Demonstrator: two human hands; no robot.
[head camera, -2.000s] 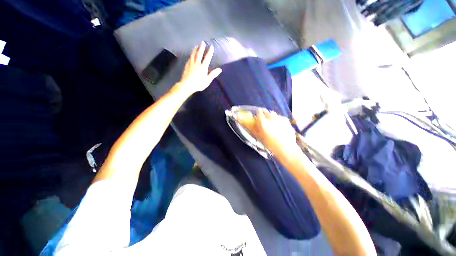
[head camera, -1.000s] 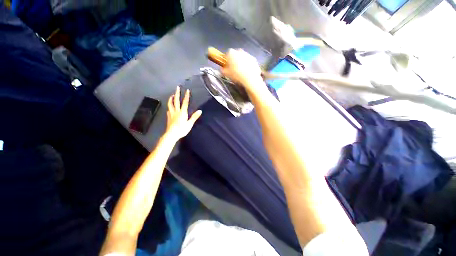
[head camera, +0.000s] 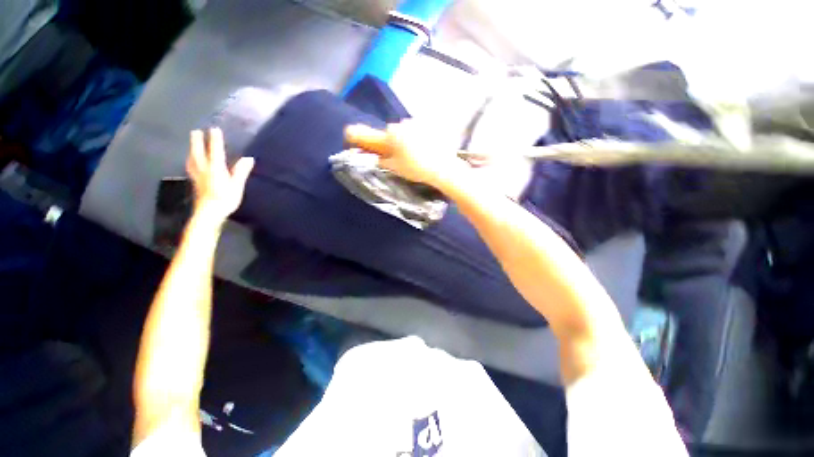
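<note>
A navy garment (head camera: 357, 241) is pulled over the long padded buck, whose pale end (head camera: 241, 112) shows at the upper left. My right hand (head camera: 411, 153) grips the orange-brown handle of the silver-grey steam iron (head camera: 384, 192), which is over the garment near its upper end. The hand hides part of the handle. My left hand (head camera: 214, 174) has its fingers apart at the garment's left edge and holds nothing. I cannot tell whether it presses on the cloth.
A dark phone (head camera: 171, 212) lies at the left edge of the grey ironing table (head camera: 134, 170). A blue bar (head camera: 388, 54) stands behind the buck. The pale steam hose (head camera: 643, 153) runs right, past navy cloth (head camera: 598, 170).
The view has turned and shifted. The iron is now lower on the garment, away from its upper end. My left hand is still spread beside the cloth.
</note>
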